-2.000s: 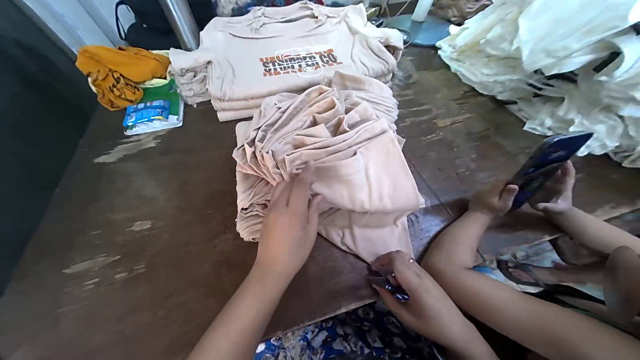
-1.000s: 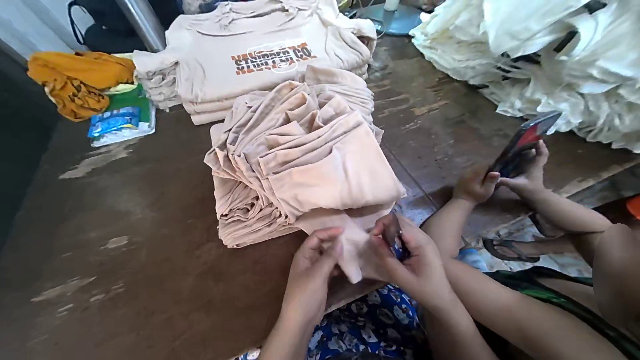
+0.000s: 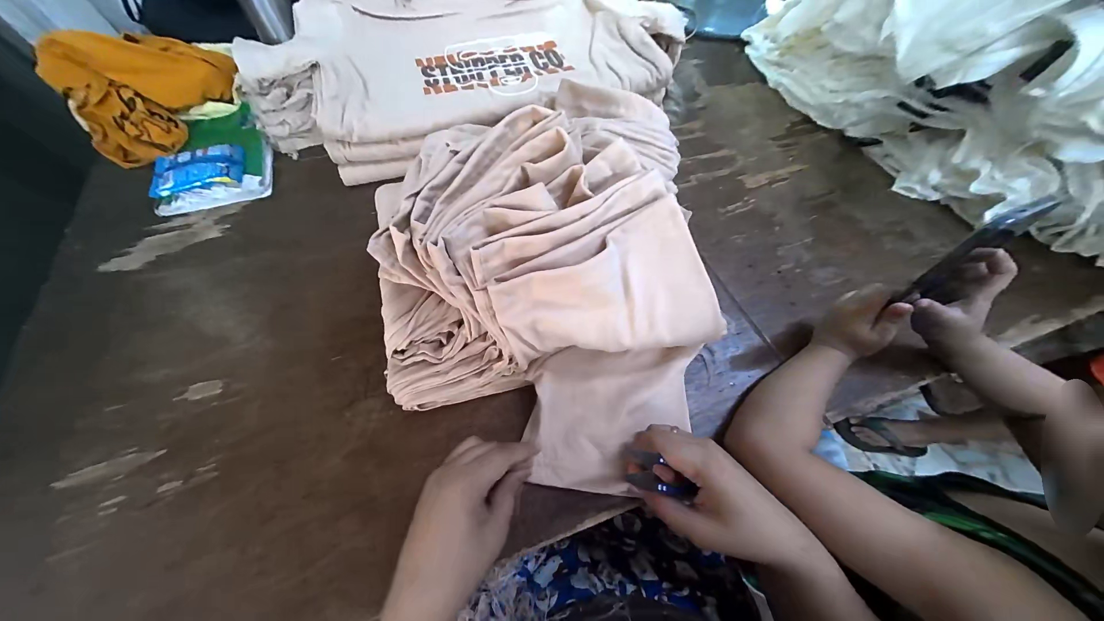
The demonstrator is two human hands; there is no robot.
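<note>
A pile of beige-pink knit garments (image 3: 595, 293) lies bunched and folded on the dark wooden table. One sleeve-like flap (image 3: 608, 414) spreads flat from it toward the table's front edge. My left hand (image 3: 479, 483) pinches the flap's lower left corner. My right hand (image 3: 690, 492) is at its lower right corner, with a small dark tool (image 3: 660, 476), perhaps thread snips, held in the fingers; the blades are partly hidden. Behind the pile sits a stack of cream T-shirts (image 3: 379, 95) with a printed front.
Orange cloth (image 3: 138, 78) and a blue packet (image 3: 198, 170) on a green-and-clear pack lie at the back left. White fabric (image 3: 949, 95) is heaped at the back right. Close by on the right, another person's hands (image 3: 923, 310) hold a phone (image 3: 983, 246). The wooden table (image 3: 216, 431) has worn patches.
The garment's end, gathered between my hands a second ago, now lies spread flat with my hands apart at its corners. Two seconds ago my left hand rested on the pile.
</note>
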